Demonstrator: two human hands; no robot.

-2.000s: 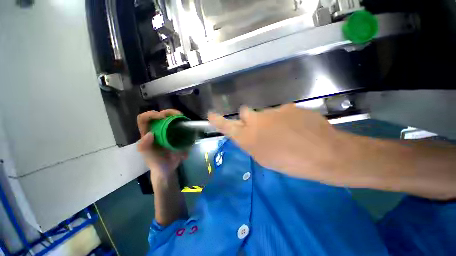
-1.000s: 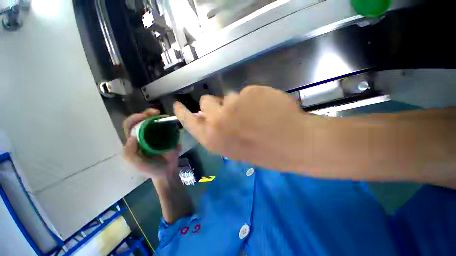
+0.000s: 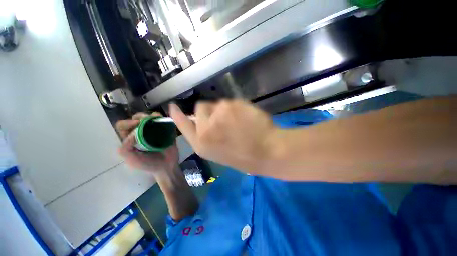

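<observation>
My left hand holds a green solder paste jar at the left, its open mouth turned toward the camera and right. The jar is dark inside. My right hand is shut on a pale spatula, whose visible part is at the upper rim of the jar mouth. The rest of the spatula is hidden in the jar and behind my fingers. My right hand is slightly blurred.
The printer's silver front rail crosses above my hands. The green jar lid sits on it, cut off by the top edge. A white machine panel is at left. A blue-framed rack stands lower left.
The jar and my left hand have shifted left in the picture. My right hand has moved left with the spatula. The rail and lid have shifted up, the lid now partly out of view.
</observation>
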